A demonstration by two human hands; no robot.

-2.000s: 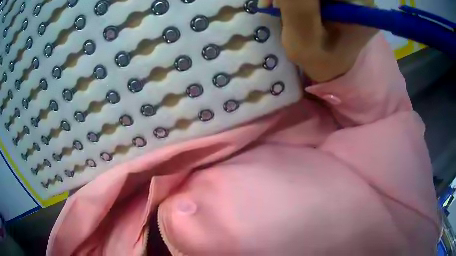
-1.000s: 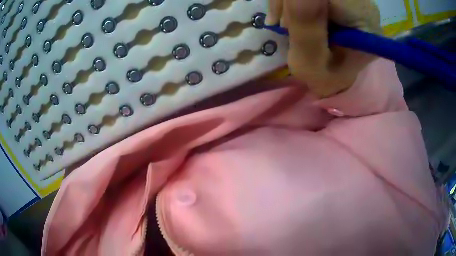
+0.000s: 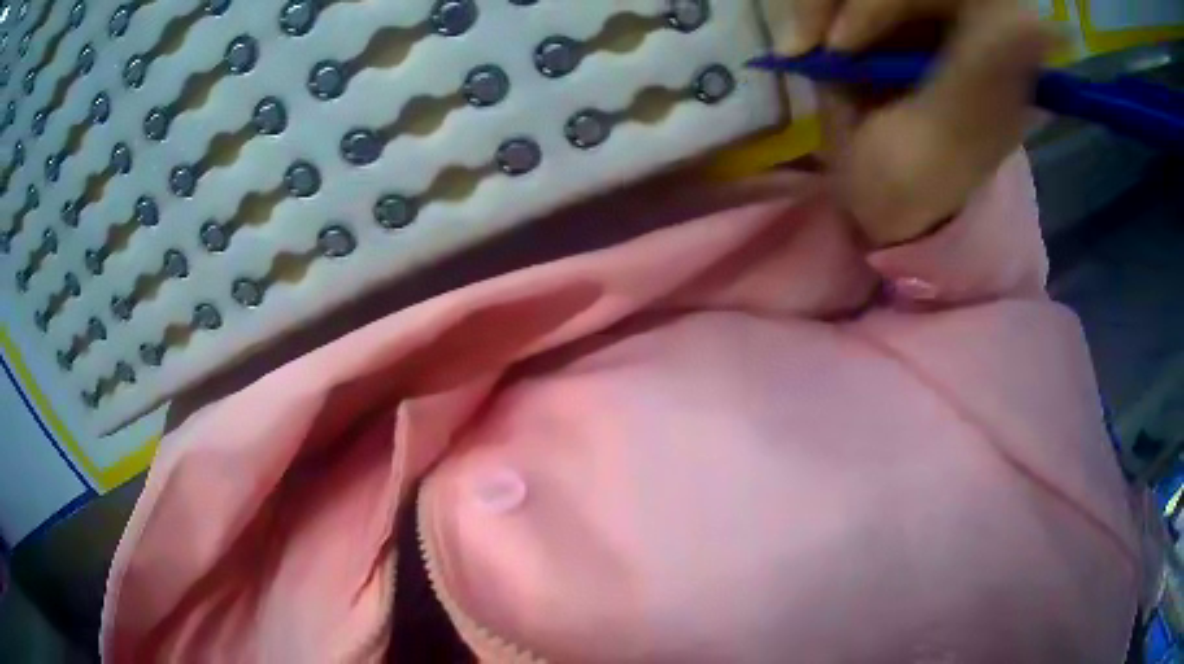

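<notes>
The off-white parts tray (image 3: pixel 429 240) fills the upper left, with many rows of round metal parts (image 3: pixel 588 126) seated at both ends of tan dumbbell-shaped recesses. My right hand (image 3: pixel 915 143) is at the upper right, blurred and partly cut off by the top edge. It holds the blue hand tool (image 3: pixel 857 68) like a pen. The tool's tip is beside the end part of the row nearest my body, close to the tray's right corner; I cannot tell whether it touches the tray. My left hand is out of the picture.
My pink jacket (image 3: pixel 779 454) fills the lower middle. Yellow and blue tape (image 3: pixel 52 415) marks the white tabletop (image 3: pixel 33 474) at the left, and yellow tape also shows at the upper right. A dark area lies beyond my right sleeve.
The tray's near edge sits higher in view than two seconds ago. My right hand has moved right, and the tool tip has come away from a metal part to a spot right of the near row.
</notes>
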